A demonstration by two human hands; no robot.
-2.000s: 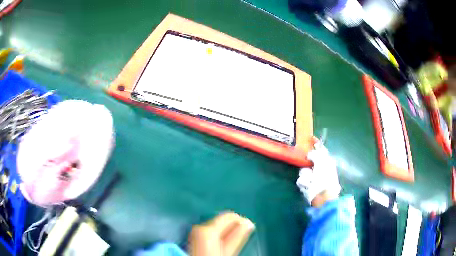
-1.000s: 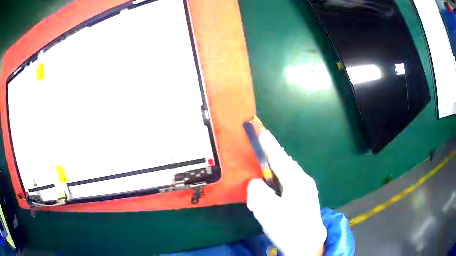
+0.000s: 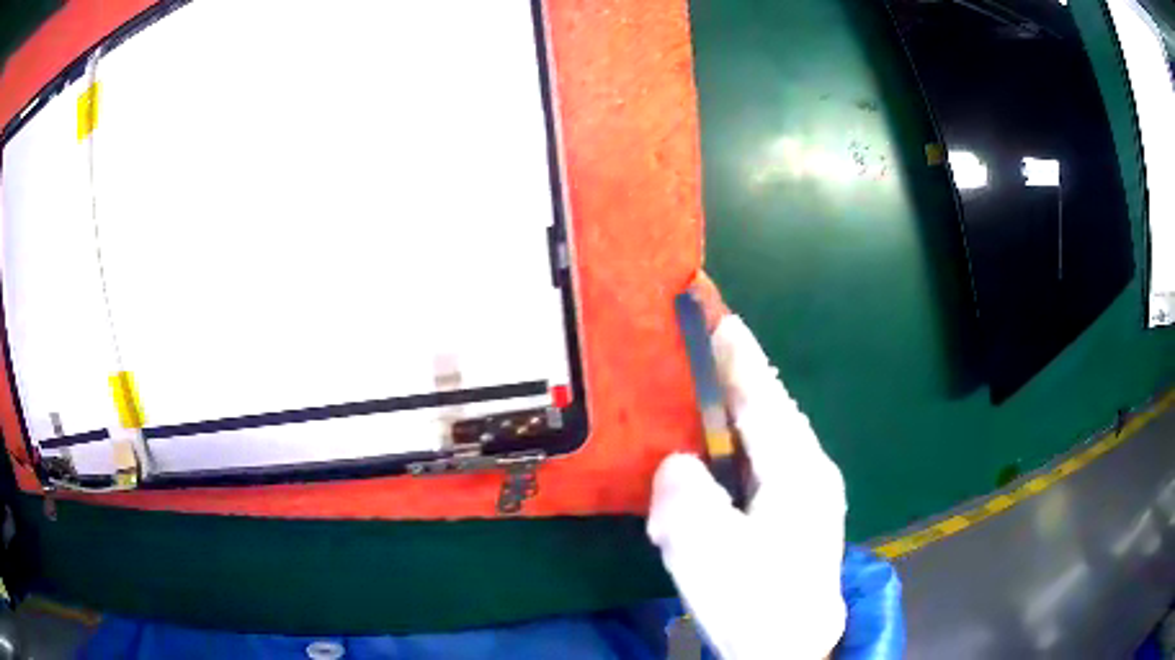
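Note:
A white panel (image 3: pixel 322 219) lies in a thin black-rimmed back cover (image 3: pixel 559 297) on a red-orange foam pad (image 3: pixel 631 194). Two yellow tape pieces (image 3: pixel 125 400) hold a thin pale cable near its left side. Small metal hinges (image 3: pixel 518 482) stick out at the lower corners. My right hand (image 3: pixel 760 503), in a white glove, holds a slim dark tool (image 3: pixel 705 374) with a yellowish band at the pad's right edge, apart from the panel. My left hand is not in view.
A glossy black panel (image 3: pixel 1031 232) with lamp reflections lies to the right on the green bench (image 3: pixel 812 258). A narrow white sheet (image 3: pixel 1151 155) is at the far right. Beyond the bench's lower right edge is grey floor with a yellow line (image 3: pixel 979 516).
The view has come in closer and swung right; the fan and my left hand have left the picture. My right hand stays by the pad's edge, tool held. The panel shows slightly further left.

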